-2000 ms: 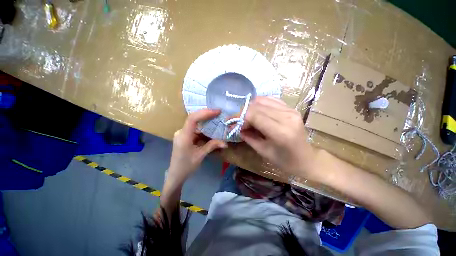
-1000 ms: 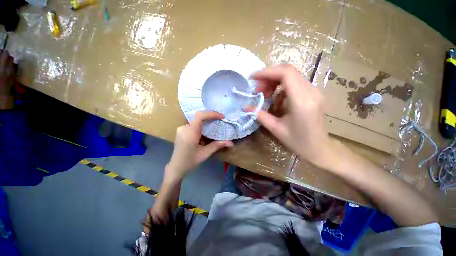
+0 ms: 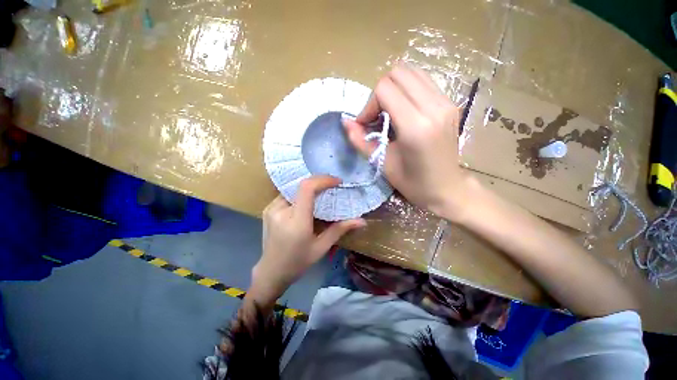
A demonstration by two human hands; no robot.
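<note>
A pale grey-white ribbed hat [image 3: 293, 119] lies upside down on the table, its crown hollow facing up. My left hand [image 3: 301, 226] grips the near edge of the brim, fingers inside and thumb outside. My right hand [image 3: 419, 130] holds a white cord [image 3: 380, 141] between thumb and fingertips at the right side of the crown opening. The cord curves along the right inner rim, and part of it runs toward my left fingertips. My right fingers hide part of the cord and brim.
Right of the hat lies a cardboard board [image 3: 519, 174] with dark stains and a small white nozzle-like piece [image 3: 553, 149]. Further right are a yellow-black tool [image 3: 661, 141] and tangled cords [image 3: 661, 245]. A dark thin stick [image 3: 469, 107] lies beside the board. Small yellow items [image 3: 67, 34] are far left.
My right hand has moved up to the far right of the crown opening, carrying the cord end with it. My left hand stays on the near brim. The hat has shifted slightly toward me.
</note>
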